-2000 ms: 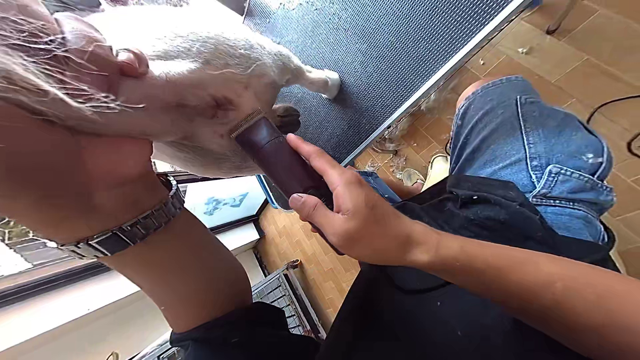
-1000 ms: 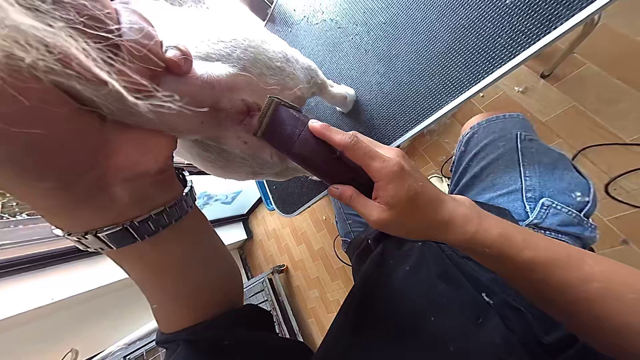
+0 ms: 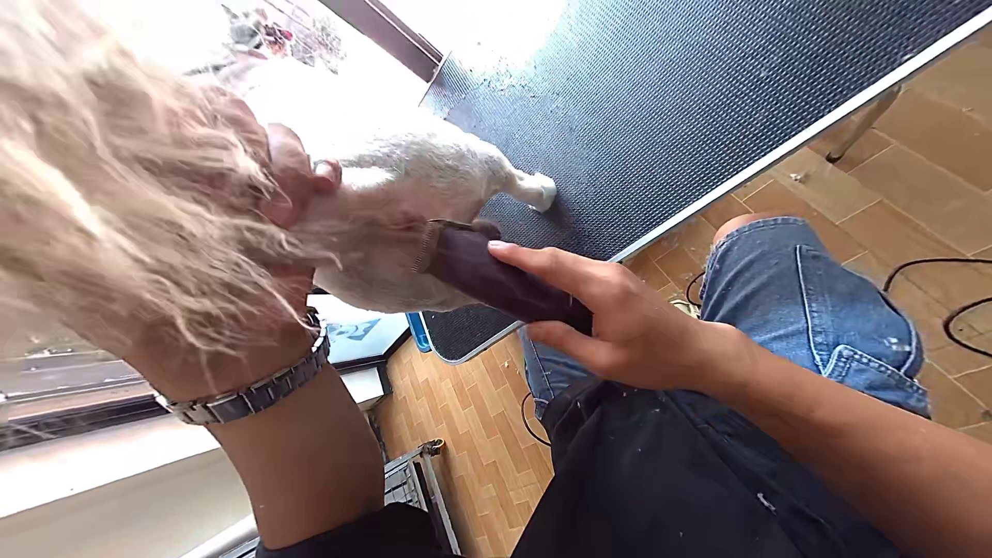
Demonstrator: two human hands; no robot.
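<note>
A dog with short pale fur (image 3: 434, 163) on its body is at the upper left, its long, shaggy tail hair (image 3: 139, 186) filling the left edge. My left hand (image 3: 294, 174), with a metal watch band on the wrist, is wrapped around the base of this hair and partly hidden by it. In my right hand (image 3: 620, 318) is a dark purple hair clipper (image 3: 504, 279). The clipper's toothed blade touches the dog's rear, where pink skin shows. One hind paw (image 3: 540, 191) rests on the table.
The grooming table's ribbed black top (image 3: 659, 93) has a metal rim. A cable (image 3: 922, 263) lies on the tiled floor at the right. A metal wire rack (image 3: 422, 488) stands below, near a framed picture (image 3: 360, 329).
The long hair has come across my left hand and covers more of it. The clipper stays in my right hand, its blade still at the dog's rear.
</note>
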